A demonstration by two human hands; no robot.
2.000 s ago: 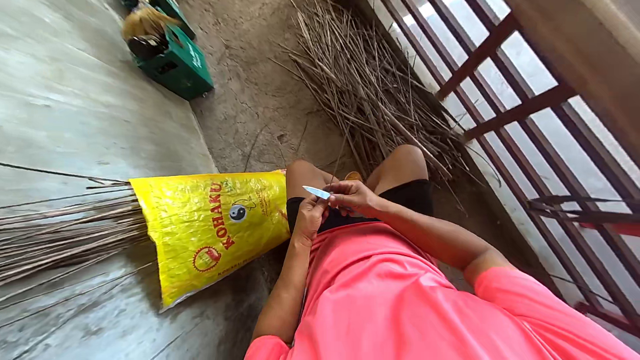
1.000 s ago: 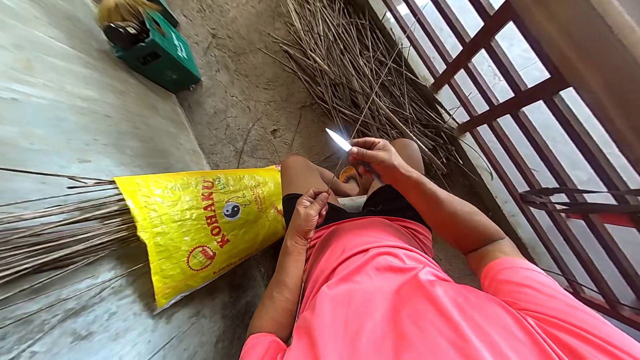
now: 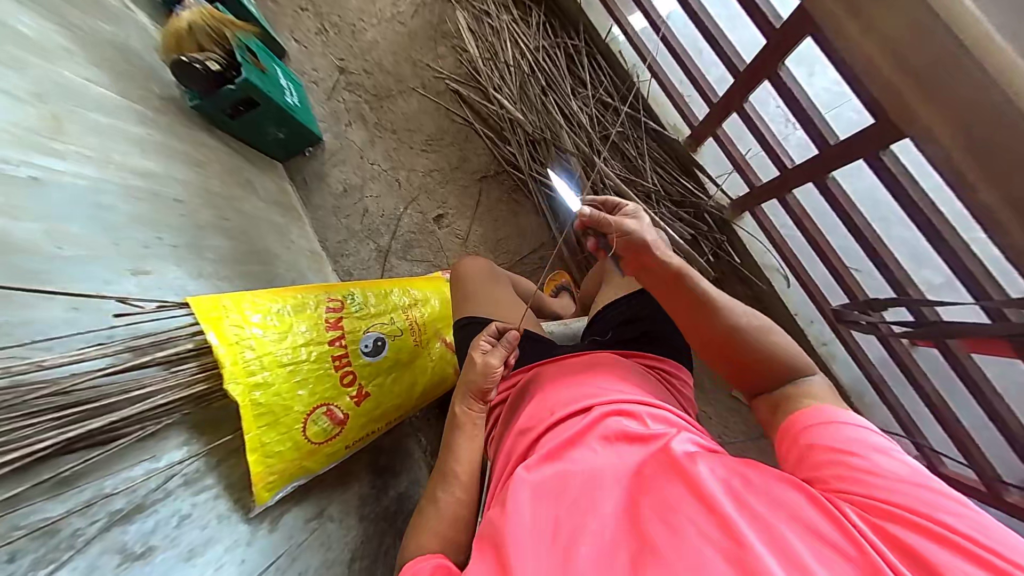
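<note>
My right hand (image 3: 624, 234) is closed around the handle of a knife (image 3: 565, 190), whose bright blade points up and left, away from me. Between my two hands runs a thin brown stick or strip (image 3: 541, 280), slanting down to the left. Its lower end is pinched in the fingers of my left hand (image 3: 491, 362), which is over my lap. The upper part of the strip passes close by the knife; whether the blade touches it I cannot tell.
A yellow woven sack (image 3: 288, 384) lies at my left with long thin sticks (image 3: 104, 384) coming out of it. A large heap of dry sticks (image 3: 552, 96) covers the ground ahead, beside a metal grille (image 3: 848, 152). A green crate (image 3: 272, 112) stands at the upper left.
My right hand with the knife has moved up and away from my left hand since two seconds ago. The strip between the hands now shows plainly.
</note>
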